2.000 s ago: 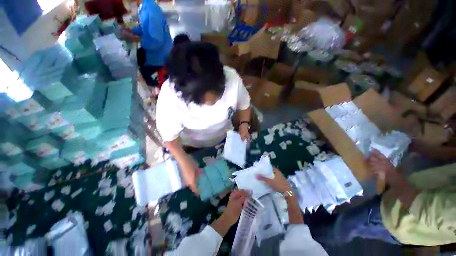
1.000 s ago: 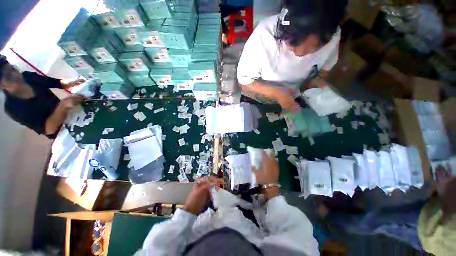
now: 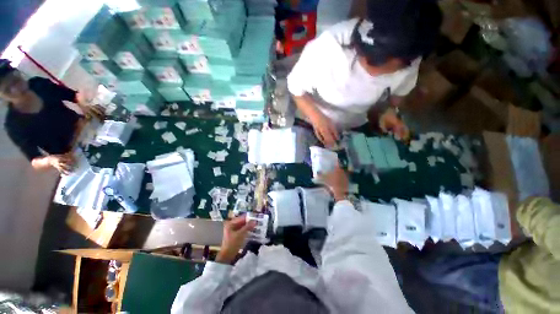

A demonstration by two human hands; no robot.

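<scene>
My left hand holds a label sheet, white with dark printed blocks, at the table's front edge. My right hand is stretched forward, its fingers on the lower edge of a white packed parcel. The far edge of that parcel is close to the opposite person's hand; whether they touch is unclear. Two more white parcels lie between my arms near the edge. Mint-green product cartons lie beyond my right hand. A stack of white poly mailers lies beyond, to the left.
Person in white opposite; person in black at far left; yellow-green sleeve at right. Row of parcels along the right front edge. Cartons stacked high at the back. Open shipping carton. Backing scraps litter the green table.
My right hand has moved forward from the front parcels to the one near the opposite person. My left hand now shows the label sheet clearly. The opposite person's hands have parted, no longer holding a white mailer.
</scene>
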